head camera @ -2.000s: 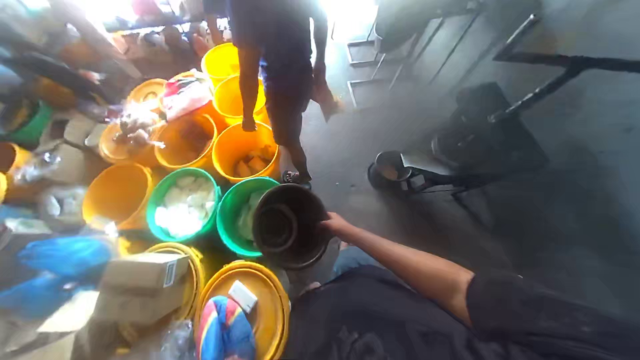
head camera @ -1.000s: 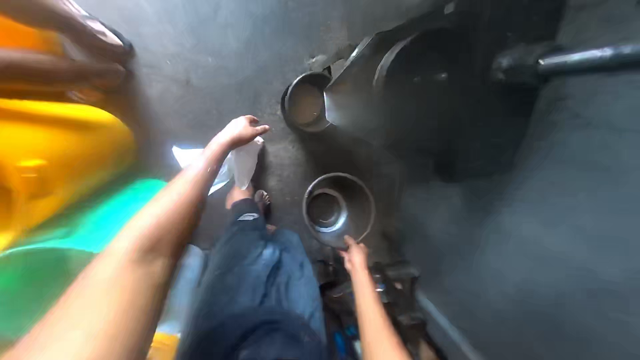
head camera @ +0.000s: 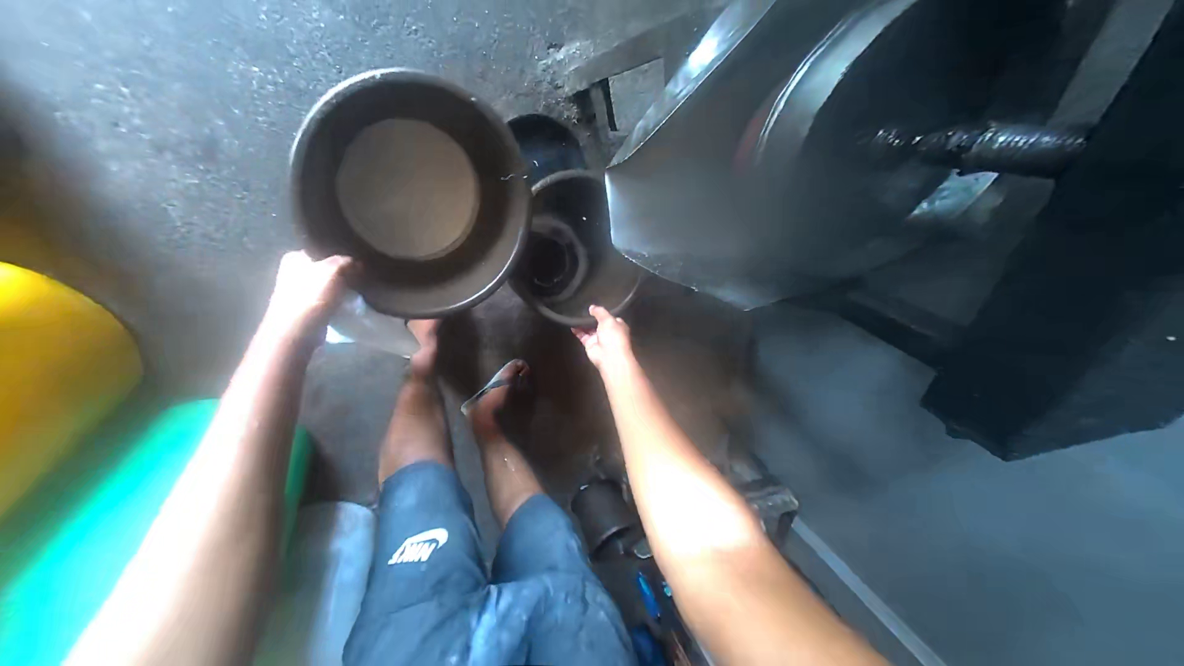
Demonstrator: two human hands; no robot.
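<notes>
My left hand [head camera: 319, 282] grips the lower left rim of a round dark bucket [head camera: 499, 203] that holds light brown material [head camera: 407, 188]; whether this is powder or liquid I cannot tell. My right hand [head camera: 603, 335] holds the near rim of a second dark bucket [head camera: 606, 287], whose inside shows a ringed bottom. This second bucket is under the pointed metal spout [head camera: 666, 213] of a machine and is partly hidden by the first. Behind the two is another dark round object [head camera: 546, 143]. A white plastic sheet or bag [head camera: 370, 328] shows beside my left hand.
The machine's large metal housing [head camera: 832, 185] and shaft [head camera: 1017, 148] fill the upper right. A yellow container [head camera: 55, 370] and a green one [head camera: 111, 518] stand at the left. My sandaled foot [head camera: 495, 388] is below the buckets. A dark cylindrical object [head camera: 601, 509] and tools lie near my legs.
The bucket with brown material, earlier beneath the spout, is now in my left hand and farther left. My right hand has brought the other bucket to the spout.
</notes>
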